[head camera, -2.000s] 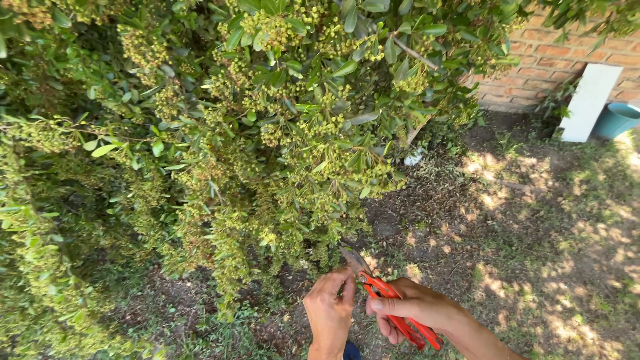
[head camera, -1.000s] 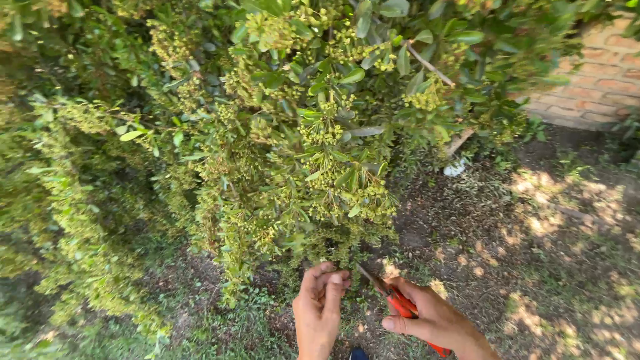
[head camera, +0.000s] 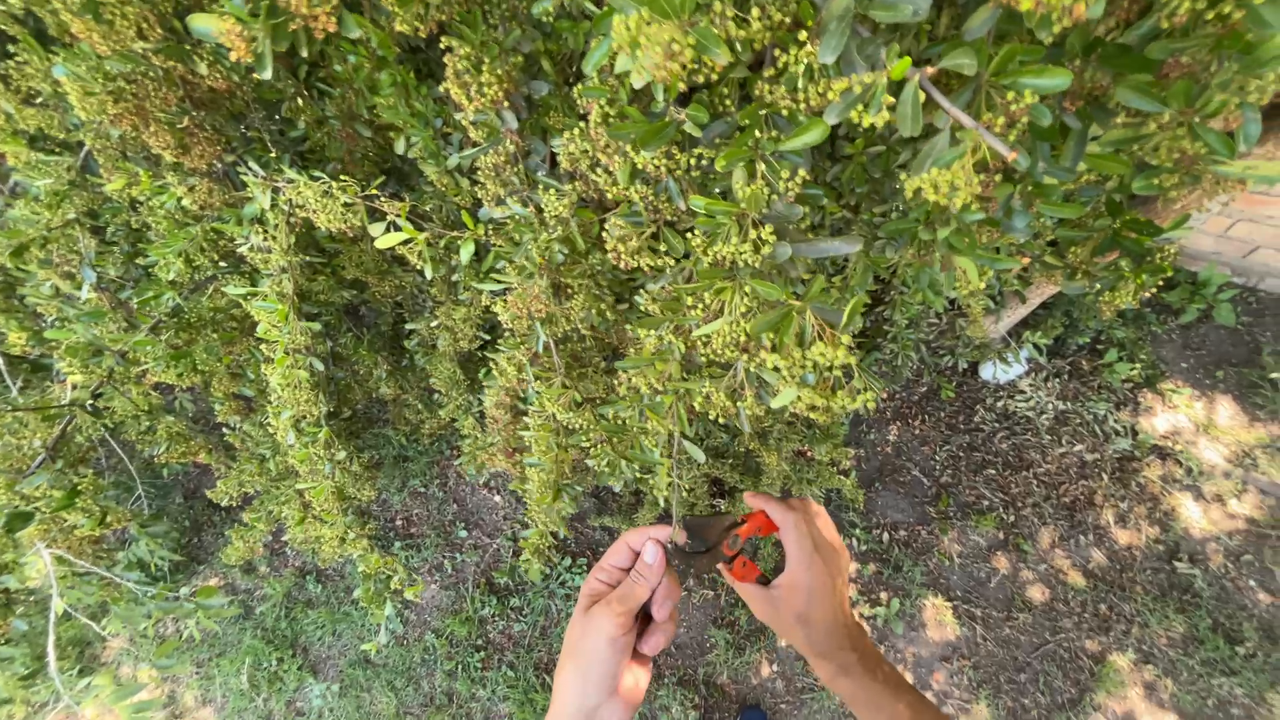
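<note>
My left hand [head camera: 625, 610] pinches the lower end of a thin hanging twig [head camera: 676, 480] between thumb and forefinger. My right hand [head camera: 800, 575] grips a pair of pruning shears with red handles [head camera: 745, 545]. Their dark metal blades [head camera: 702, 537] lie at the twig, right beside the left fingertips, and the handles are spread. Above both hands hangs a dense shrub [head camera: 560, 250] with green leaves and clusters of small yellow-green berries [head camera: 820, 375].
A cut branch stub [head camera: 970, 118] juts out at the upper right. Below it are a thicker pale stub [head camera: 1022, 308] and a white object [head camera: 1004, 367] on the ground. Brick paving or wall [head camera: 1240, 235] shows at the right edge. Bare twigs [head camera: 52, 620] stick out at the lower left.
The shears have come from beside my left hand to the twig at its fingertips, and their handles are spread wider than two seconds ago. The view has shifted so that the bucket and white board are out of sight.
</note>
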